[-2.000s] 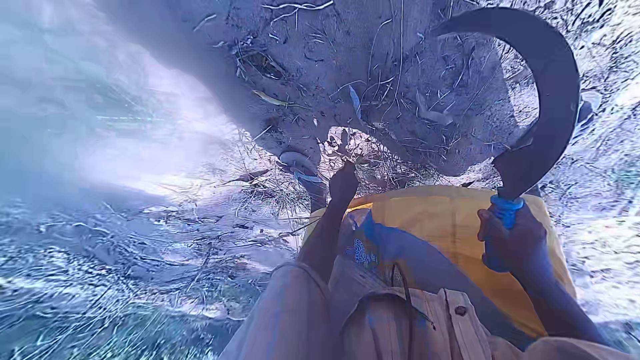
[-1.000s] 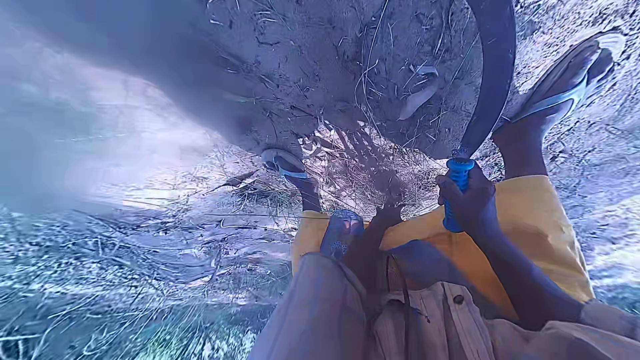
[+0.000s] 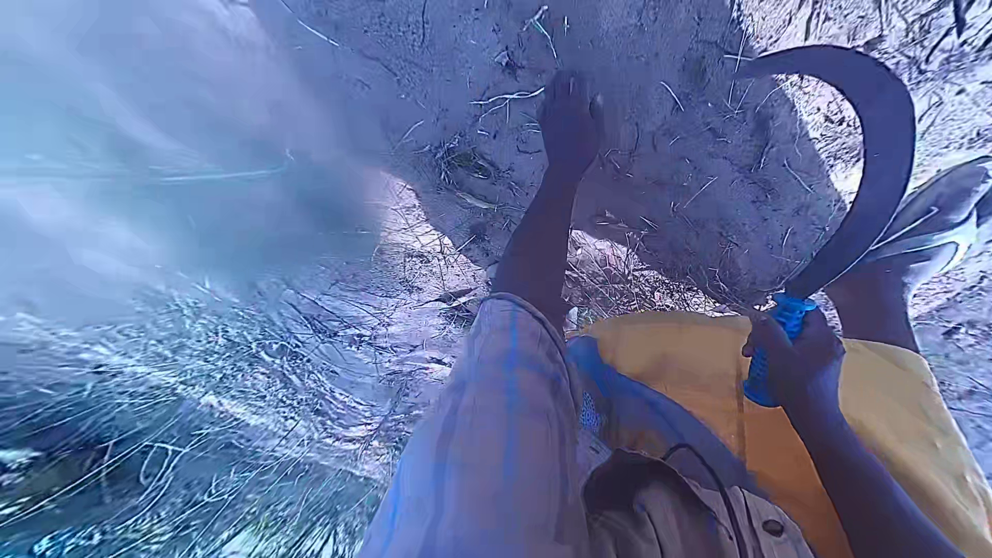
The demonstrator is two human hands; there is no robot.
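Observation:
A sickle with a dark curved blade (image 3: 891, 147) stands at the right, its tip pointing left. My right hand (image 3: 802, 353) is closed around its blue handle (image 3: 763, 376), above my yellow garment (image 3: 674, 349). My left hand (image 3: 572, 124) reaches out over the shaded bare soil (image 3: 666, 163) near the upper middle. Its back faces the camera and its fingers are dark and blurred, so whether it holds anything does not show. Thin dry stalks lie on the soil beside it.
A sandalled foot (image 3: 922, 232) is planted at the right, behind the sickle blade. Dry grass and straw (image 3: 294, 372) cover the ground at the lower left. A pale blur hides the upper left. Dry litter (image 3: 620, 279) lies between my left forearm and the yellow garment.
My left hand has gone from close to my lap to farther out over the soil. The sickle remains in my right hand, and its whole curve shows again. The view has shifted.

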